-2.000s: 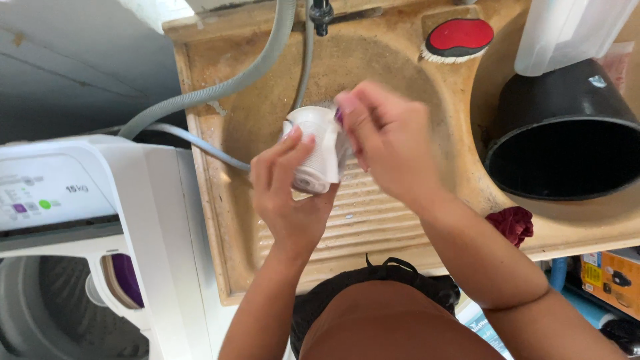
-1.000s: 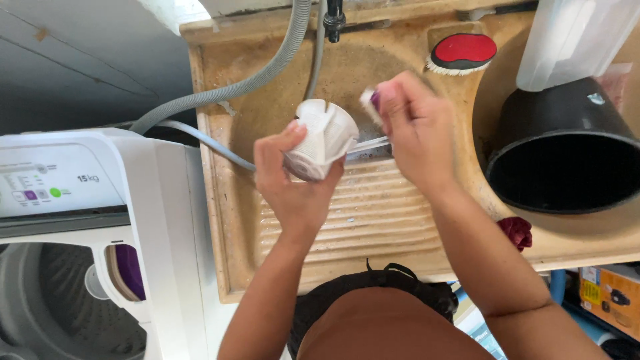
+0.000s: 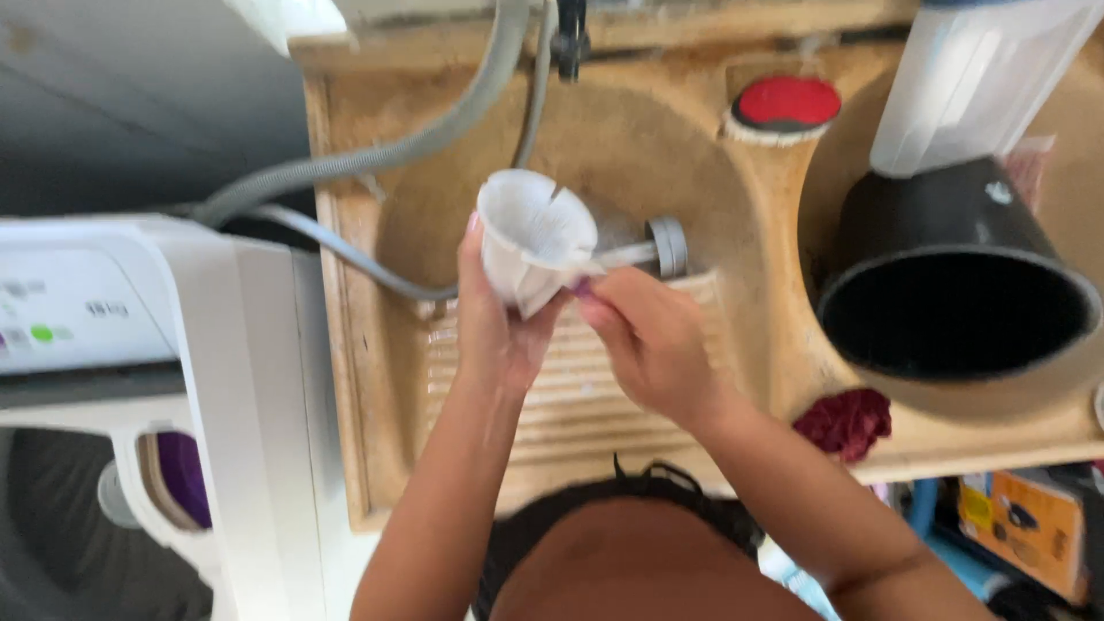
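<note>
A white plastic cup-shaped part [image 3: 536, 226], with slots in its rim, is tilted so its wide mouth faces up toward me. My left hand [image 3: 496, 319] holds it around its left side and base. Against its lower right side my right hand [image 3: 651, 332] grips a small purple-and-white thing, mostly hidden by the fingers; it looks like a small brush, though blur leaves that unsure. Just beyond the right hand is a round grey fitting [image 3: 667, 247] with a pale stem, over the ribbed basin [image 3: 586, 401].
A washing machine [image 3: 250, 388] stands at the left. A grey corrugated hose [image 3: 379, 159] crosses the basin's corner below a black tap [image 3: 570, 43]. To the right are a red-backed brush [image 3: 787, 103], a black bucket [image 3: 940, 211], a clear container [image 3: 957, 86] and a dark red cloth [image 3: 845, 423].
The cup-shaped part has been turned so its open mouth now shows. My right hand, apart from the part one second ago, is back against its side. The grey fitting has come into sight.
</note>
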